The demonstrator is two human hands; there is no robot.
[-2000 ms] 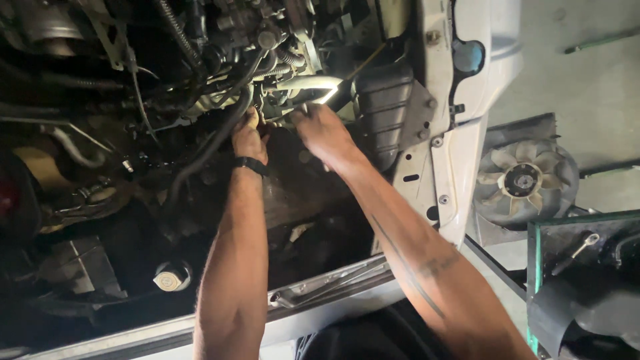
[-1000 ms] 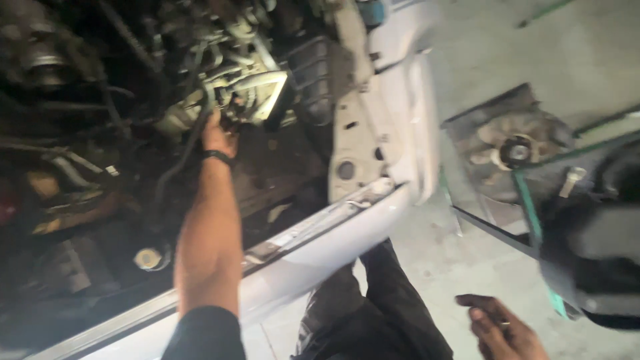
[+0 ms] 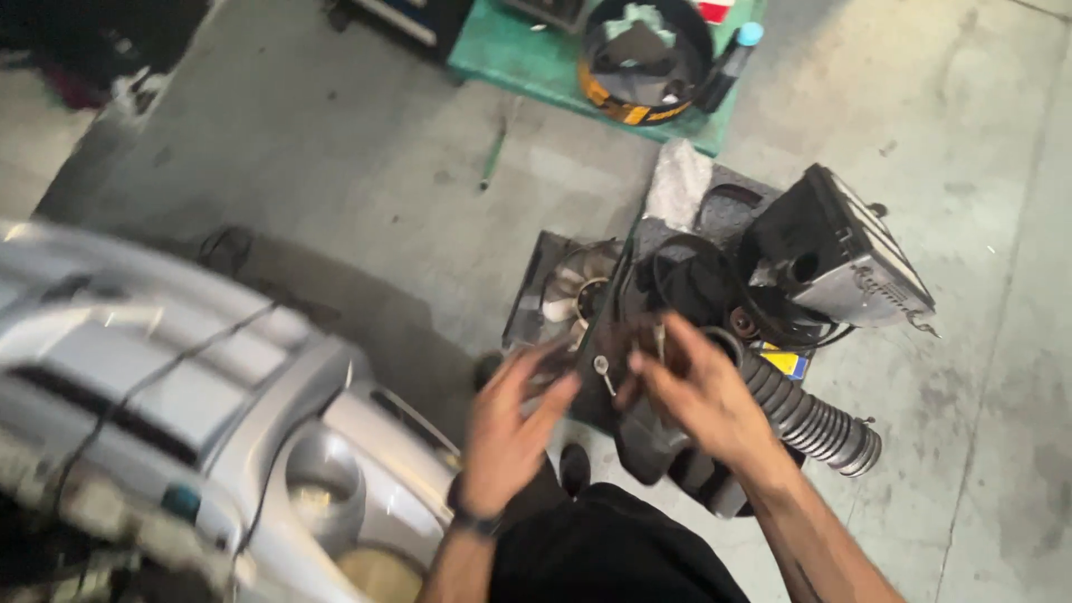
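Motion blurs both hands, held apart above a tray of removed car parts. My left hand [image 3: 511, 419], with a dark band on its wrist, has curved fingers near a blurred dark shape; whether it holds anything cannot be told. To its right, my right hand [image 3: 699, 389] has a small thin pale object [image 3: 659, 342] at its fingers, too blurred to name. Between the hands, a small metal part with a round head [image 3: 601, 365] lies on the tray. A radiator fan [image 3: 578, 280] lies just beyond, on a dark flat panel.
A black air filter housing [image 3: 825, 260] and a ribbed air intake hose [image 3: 812, 410] are at the right. Beyond stands a green table [image 3: 519, 54] bearing a round black container [image 3: 590, 92]. The car's front with its headlight [image 3: 322, 486] is at the lower left. A green-ended rod [image 3: 494, 155] lies on the floor.
My left hand has come out of the engine bay, where it was one second ago, and is now over the parts. My right hand left the engine bay earlier. The view has swung right.
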